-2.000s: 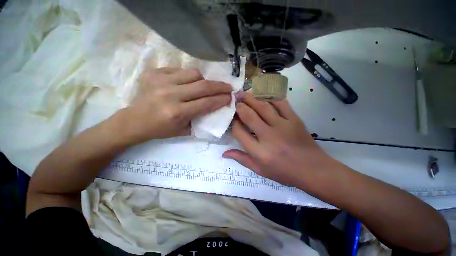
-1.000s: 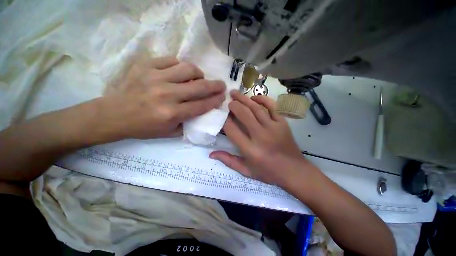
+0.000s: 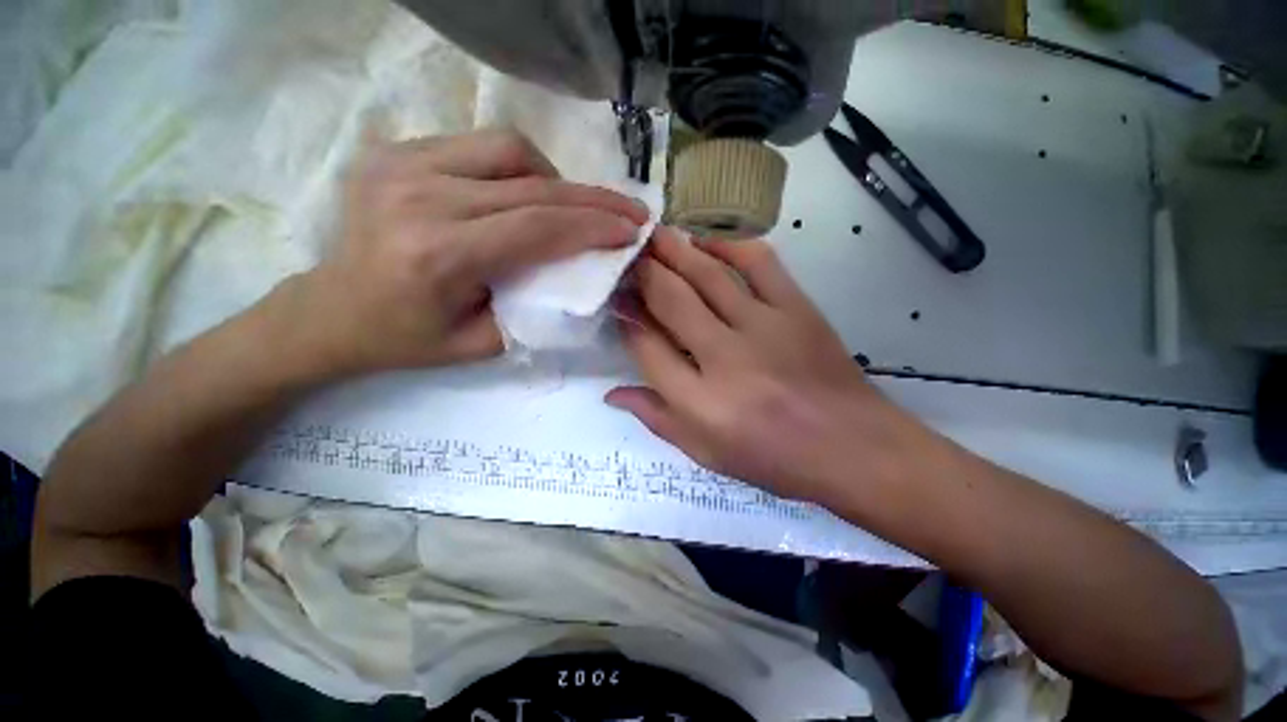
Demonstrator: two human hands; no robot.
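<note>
A small bright white cut piece [image 3: 560, 289] lies under my left hand [image 3: 459, 247], its frayed lower end showing below the fingers. My left hand presses it flat near the needle. My right hand [image 3: 748, 346] has its fingertips at the piece's right edge, touching it, thumb apart on the table. The presser foot [image 3: 637, 138] is just beyond the fingertips. A ridged beige knob [image 3: 727, 185] hides part of the bed right of the foot. The large cream fabric [image 3: 170, 212] spreads under and left of my left hand.
Black thread snips [image 3: 903, 191] lie right of the machine head [image 3: 544, 43]. A slim pale tool [image 3: 1164, 282] and a small metal item [image 3: 1191, 456] lie farther right. A ruler strip [image 3: 565, 473] runs along the front edge. Cream pieces [image 3: 466, 600] are in the lap.
The view has shifted and turned back from the tilt of a second ago. The white piece's visible lower end is shorter, its right edge now lifted or folded by the fingertips. Both hands stay at the needle.
</note>
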